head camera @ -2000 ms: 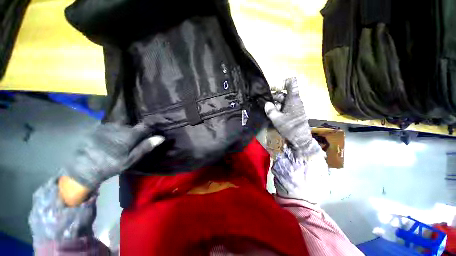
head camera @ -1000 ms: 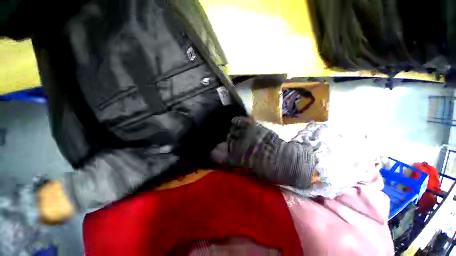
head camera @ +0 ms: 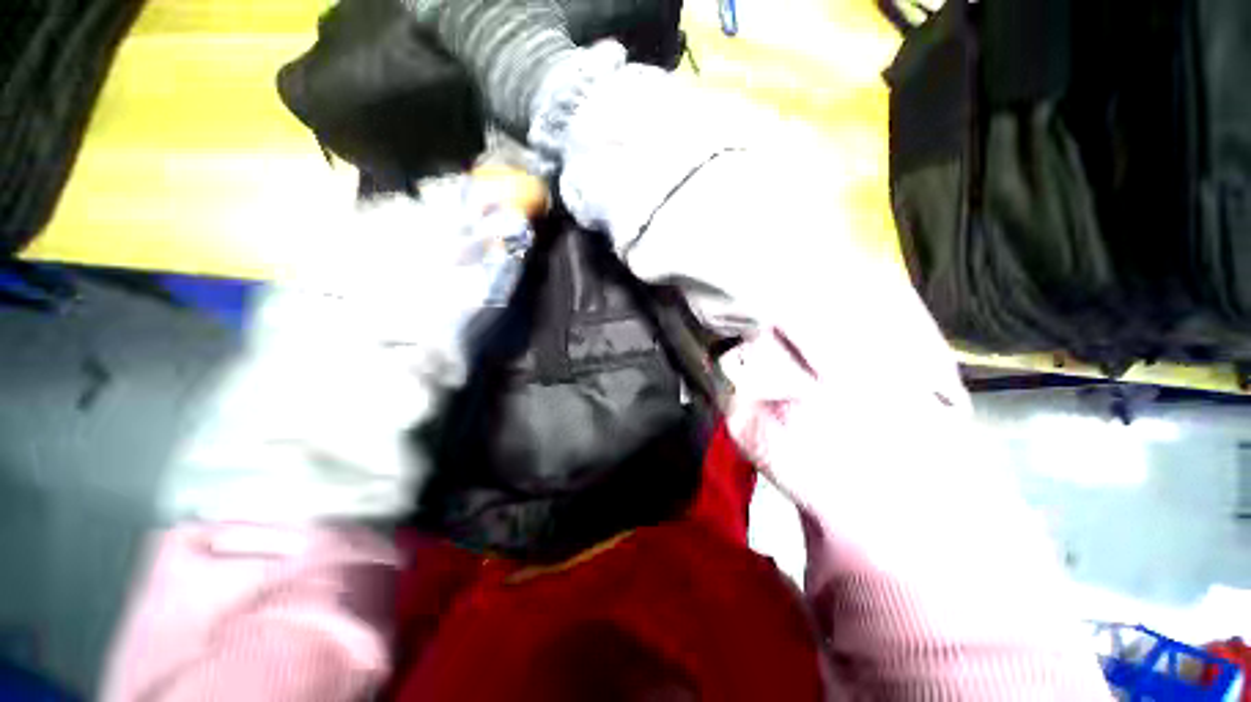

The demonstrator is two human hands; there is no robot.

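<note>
The dark backpack (head camera: 590,425) lies opened from the table's edge against the red apron, its shiny black lining with seams facing up. Its far part is a dark bulging mass on the table. Both my arms reach forward over it. My right hand (head camera: 501,48), in a grey striped glove, is over the bag's far part at the top edge; its fingers are not visible. Of my left hand (head camera: 513,189) only a blurred bare patch at the wrist shows, just above the lining; the rest is hidden at the bag.
A tall stack of dark backpacks (head camera: 1056,178) stands on the yellow table (head camera: 809,82) at right. Another dark pile (head camera: 48,110) is at the far left. A blue bin (head camera: 1166,668) with something red beside it is on the floor at bottom right.
Both hands have moved from the bag's near edge forward to its far part. The lining now lies closer to the apron, partly covered by my arms. The brown carton is no longer visible.
</note>
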